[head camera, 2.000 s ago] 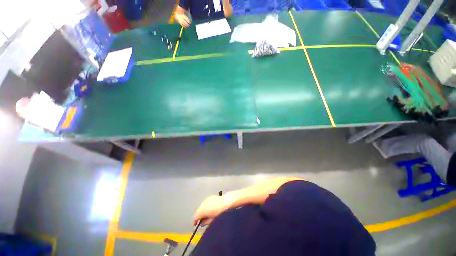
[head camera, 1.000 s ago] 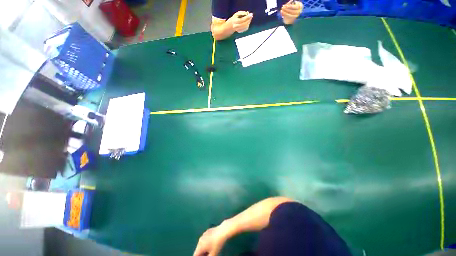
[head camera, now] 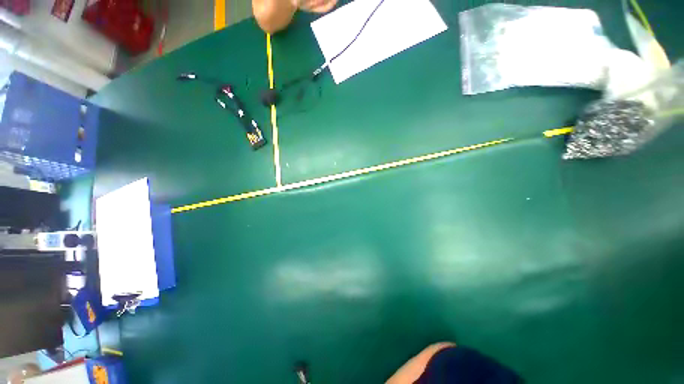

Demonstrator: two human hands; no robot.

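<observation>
Neither of my hands is in the picture. A bare forearm with a dark sleeve enters at the bottom, and its hand is cut off by the edge. A small black cable end shows at the bottom edge, left of the forearm; I cannot tell whether it is held. The green table fills most of the view. A clear bag of small dark and silvery parts lies at the right, beside crumpled clear bags with white contents.
Another person's hands and arm are at the top edge, near a white sheet with a thin cable across it. Black cable pieces lie nearby. At the left are a clipboard with paper on a blue tray, a blue crate and small blue bins.
The view has moved in closer over the table. The forearm has slid down and right, and its hand has left the picture. The black cable end has appeared at the bottom edge.
</observation>
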